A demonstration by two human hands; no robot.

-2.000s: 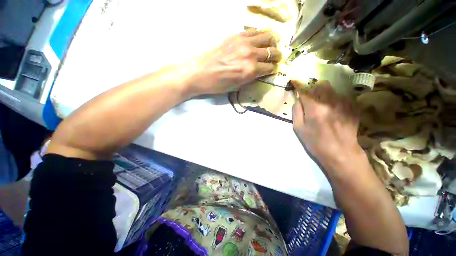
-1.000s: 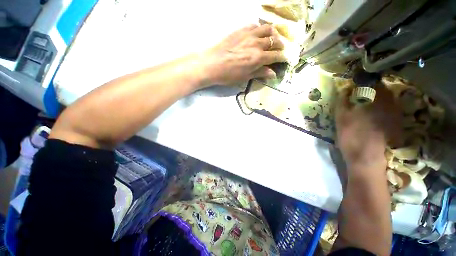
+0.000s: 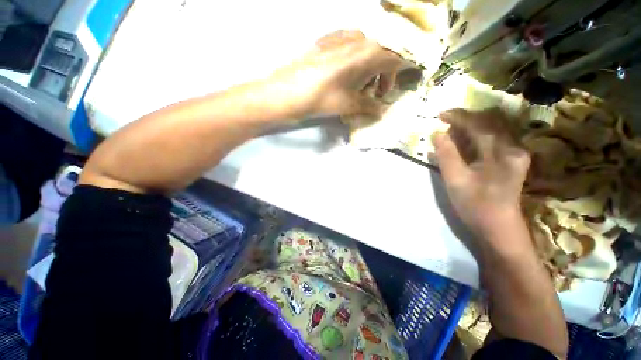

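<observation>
The grey-white sewing machine head (image 3: 492, 42) is at the upper right, its bright metal presser foot (image 3: 441, 73) at the needle area. My left hand (image 3: 355, 77) is blurred, fingers bent, just left of the foot; glare hides whether it holds a piece. My right hand (image 3: 481, 158) is over the right part of the machine bed (image 3: 404, 130), thumb and forefinger apart near a pale glaring patch; whether they touch a piece is unclear. Beige pieces (image 3: 422, 17) lie beyond my left hand.
A heap of curled beige and tan parts (image 3: 580, 155) lies right of the machine. A white ribbed knob (image 3: 540, 116) is above my right hand. The white table (image 3: 337, 190) has a blue-edged end at left. Blue crates (image 3: 432, 309) and a patterned apron are below.
My right hand went right to the heap by the middle frame and is now back left over the bed. My left hand has lifted or turned, its fingers more bent. The view has shifted slightly.
</observation>
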